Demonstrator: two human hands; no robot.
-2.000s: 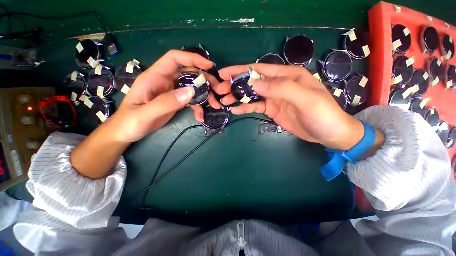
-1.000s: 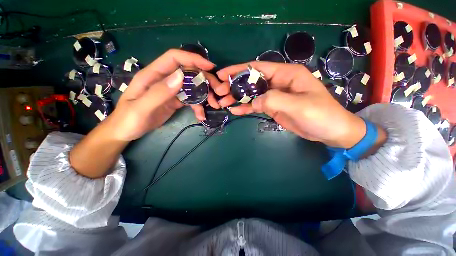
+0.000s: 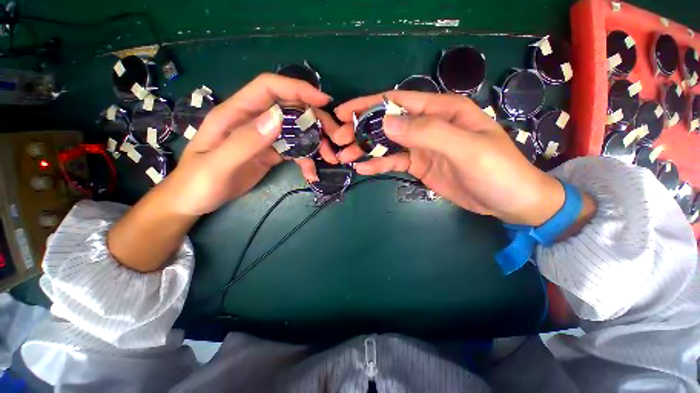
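My left hand (image 3: 234,146) holds a round black display module (image 3: 299,137) with cream tape tabs, thumb at its upper left edge. My right hand (image 3: 453,150) holds a second display module (image 3: 370,129), its thumb over the right part of the face. The two modules are side by side, faces up, with fingertips between them. A third disc (image 3: 331,180) lies on the green mat (image 3: 368,269) just below the hands, partly hidden by fingers. A thin black cable (image 3: 257,230) runs to it.
Taped discs (image 3: 151,120) lie in a cluster at left and more discs (image 3: 522,94) at upper right. An orange-red tray (image 3: 587,84) full of discs stands at right. A beige power supply (image 3: 42,184) with a red lead (image 3: 111,170) is at left. A silvery piece (image 3: 417,193) lies on the mat.
My left thumb has moved from the lower part of its disc to the upper left edge. My right thumb came off its disc's face, then moved back over it. Both hands keep their discs.
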